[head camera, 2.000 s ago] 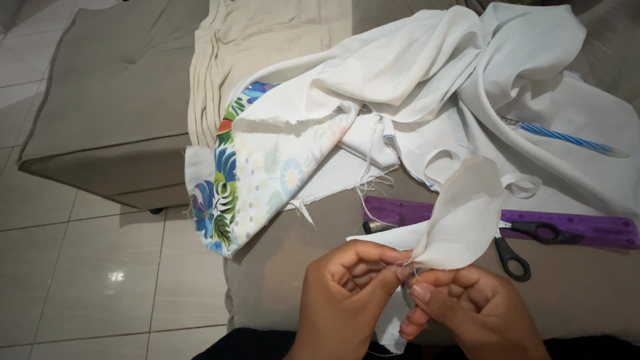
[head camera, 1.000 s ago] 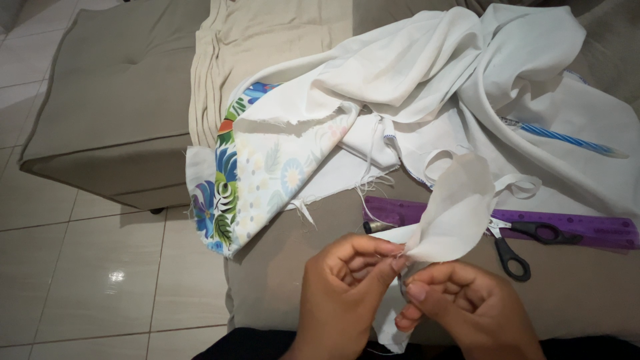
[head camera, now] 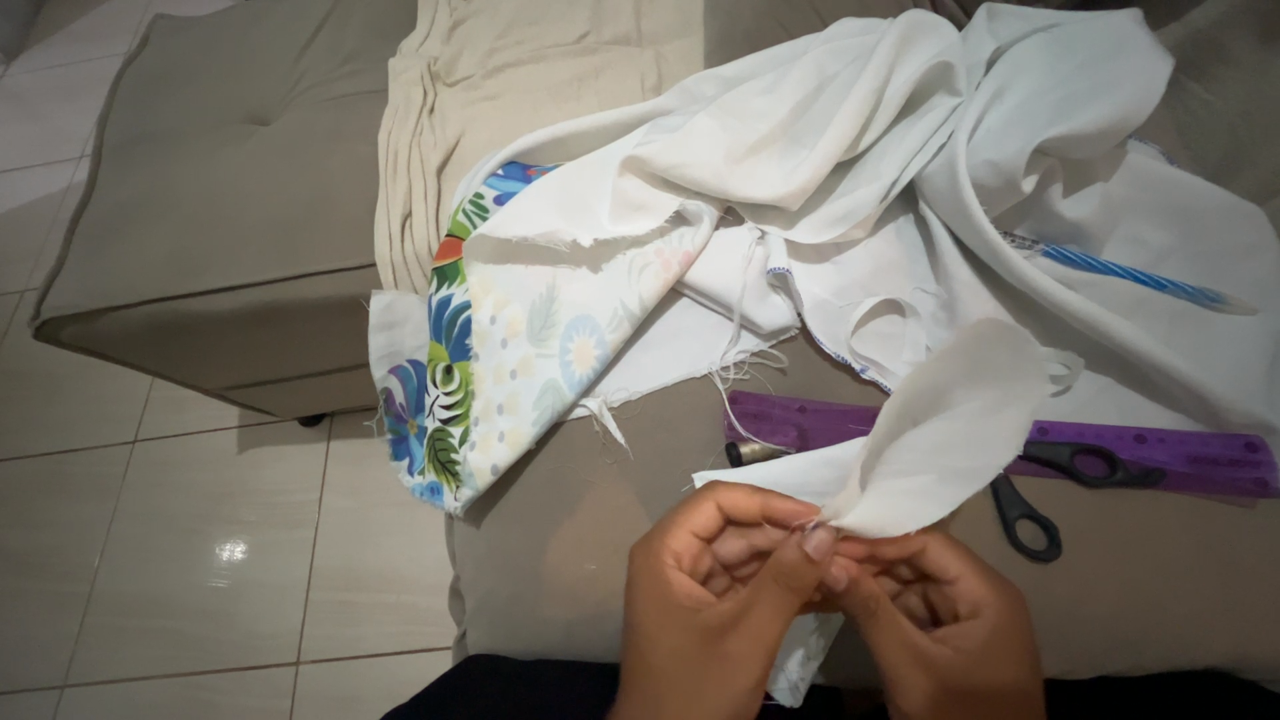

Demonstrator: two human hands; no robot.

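My left hand (head camera: 725,585) pinches the gathered edge of a small white fabric piece (head camera: 945,430) between thumb and index finger. Right beside it, the fingertips of my right hand (head camera: 925,610) meet the left thumb at the same edge, closed on the cloth. One part of the piece stands up in a curved loop above my hands, and another end hangs below them. Whether a needle or thread is between the fingertips cannot be made out. Black-handled scissors (head camera: 1027,520) lie just right of the loop, their blades hidden by the fabric.
Behind my hands lie a purple plastic ruler (head camera: 1190,458), a thread spool (head camera: 752,453) and a heap of white fabric (head camera: 800,140) with a floral-printed part (head camera: 450,390). On the heap rests a blue-striped pen (head camera: 1140,275). A taupe upholstered ottoman (head camera: 230,180) stands left on the tiled floor (head camera: 220,550).
My right hand's fingertips have come up against my left thumb, where a small gap showed a second ago. The upright fabric loop has shifted and opened out a little.
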